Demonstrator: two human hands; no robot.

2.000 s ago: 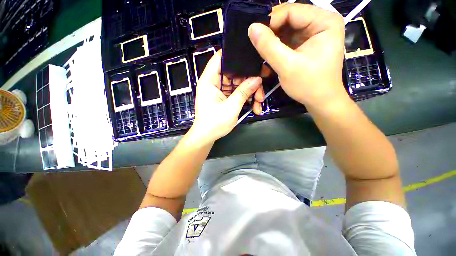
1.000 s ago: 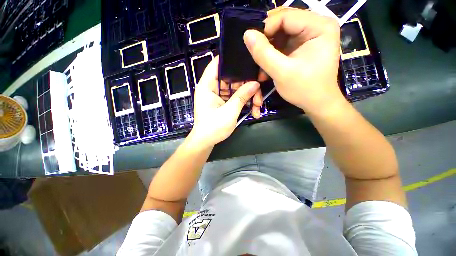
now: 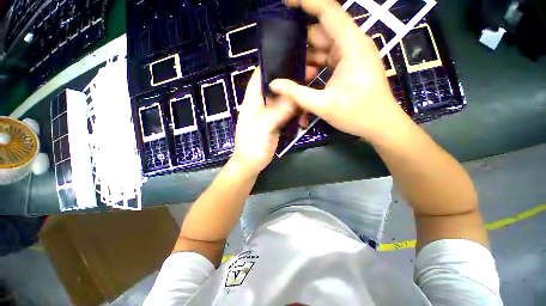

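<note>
A dark, glossy handset front housing (image 3: 279, 51) is held upright between both hands above the tray. My left hand (image 3: 256, 125) grips its lower end from below. My right hand (image 3: 353, 77) is on its right side, with the thumb across its lower front and fingers at its top; the fingers are blurred. A sticker sheet (image 3: 392, 23) with white strips lies aslant behind and under my right hand, partly hidden. The black blister tray (image 3: 203, 164) beneath holds handset parts with keypads and cream display frames (image 3: 215, 100).
White waste lattice (image 3: 115, 137) and a sticker sheet strip (image 3: 61, 146) lie left of the tray. A fan (image 3: 18, 142) stands far left. A dark bundle with a white tag (image 3: 492, 38) is at the upper right. A brown cardboard box (image 3: 114, 251) is on the floor. More black trays (image 3: 51, 36) are upper left.
My right thumb has moved down the housing and its fingers have moved to the top edge. More of the white-lined sticker sheet shows. The housing stands slightly further left.
</note>
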